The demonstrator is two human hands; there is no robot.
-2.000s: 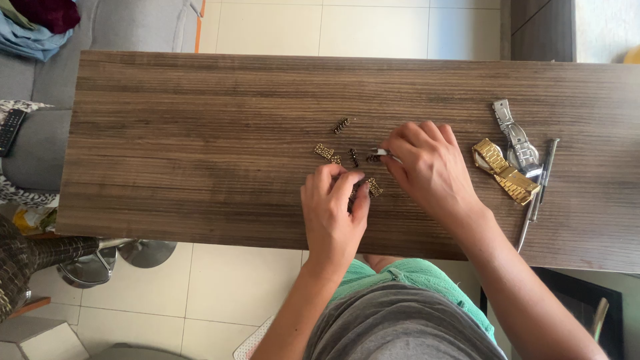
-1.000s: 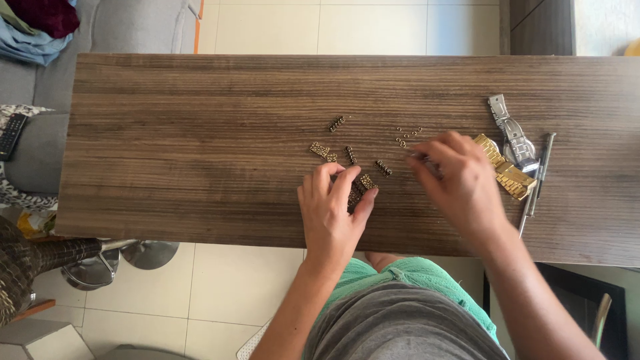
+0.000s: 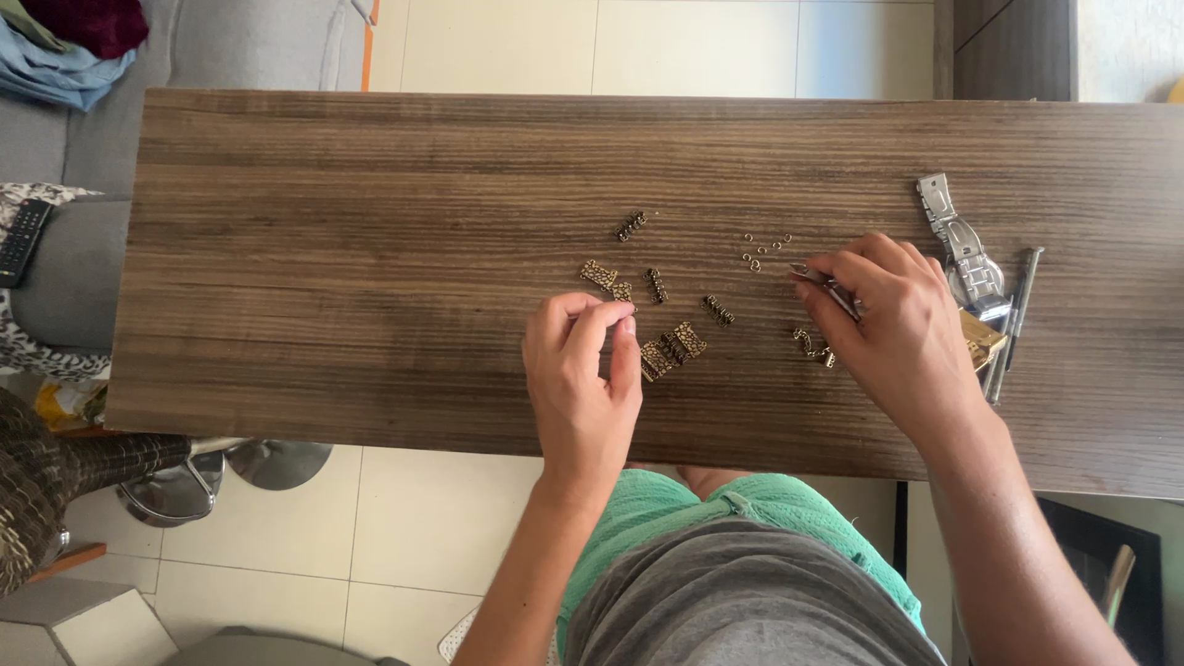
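Note:
My right hand [image 3: 888, 314] grips a small metal tool, likely tweezers [image 3: 809, 273], its tip just right of several small open rings [image 3: 755, 265]. My left hand [image 3: 587, 370] has thumb and fingertip close together beside patterned bronze-coloured links [image 3: 622, 292]; whether it pinches something small, I cannot tell. Right of its thumb lies a joined section of bronze-coloured links [image 3: 673, 352]. Dark link bars lie apart at the upper middle [image 3: 631, 226], the centre [image 3: 656, 285] and farther right [image 3: 718, 311]. A short chain piece with a clasp [image 3: 814, 346] rests under the right hand's left side.
Beyond my right hand lie a silver-coloured metal watch [image 3: 967, 254], a gold-coloured metal watch band [image 3: 980, 340], partly hidden, and slim metal rods [image 3: 1021, 296]. The wooden table [image 3: 324, 277] has its near edge by my body. A wicker-like stool [image 3: 102, 462] stands at the left.
The right hand has moved right, away from the left hand, and the small rings, hidden two seconds ago, now show. The left hand's thumb has drawn back from the joined links.

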